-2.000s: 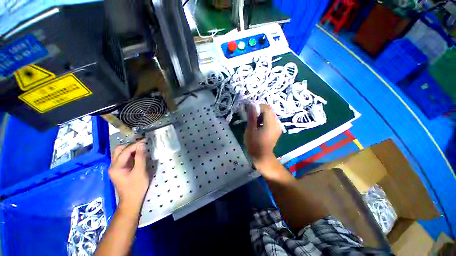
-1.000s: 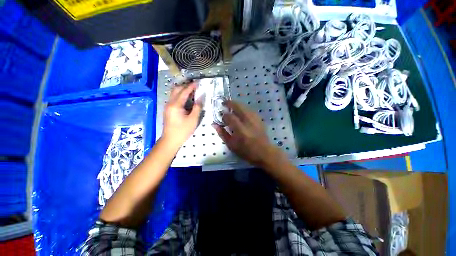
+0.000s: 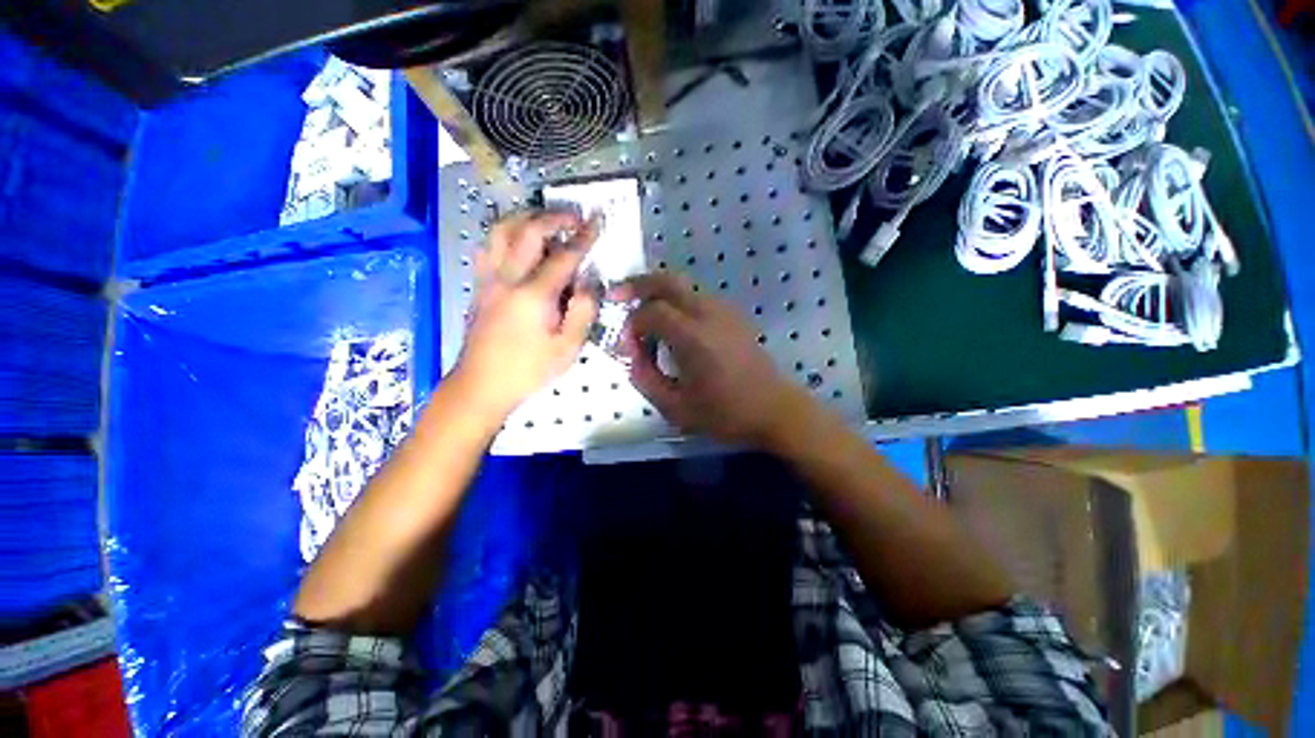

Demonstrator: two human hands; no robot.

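A white marking fixture (image 3: 617, 231) lies on the perforated metal plate (image 3: 750, 296). A coiled white USB cable (image 3: 609, 326) is between my two hands at the front end of the fixture, largely hidden by the fingers. My left hand (image 3: 537, 296) is at the fixture's left edge, its fingertips over the fixture and by the cable; its exact grip is hidden. My right hand (image 3: 700, 353) holds the cable coil from the right with thumb and fingers.
A pile of coiled cables (image 3: 1031, 180) lies on a green mat (image 3: 952, 346) at right. A lined blue bin (image 3: 202, 418) with cables and a small blue bin (image 3: 195, 188) with white pieces are at left. A round grille (image 3: 551, 104) is behind; an open cardboard box (image 3: 1053, 483) is low right.
My right hand has come from the cable pile to the fixture, where the coil now is. Since one second ago, both hands and the coil have shifted slightly toward the fixture's front end.
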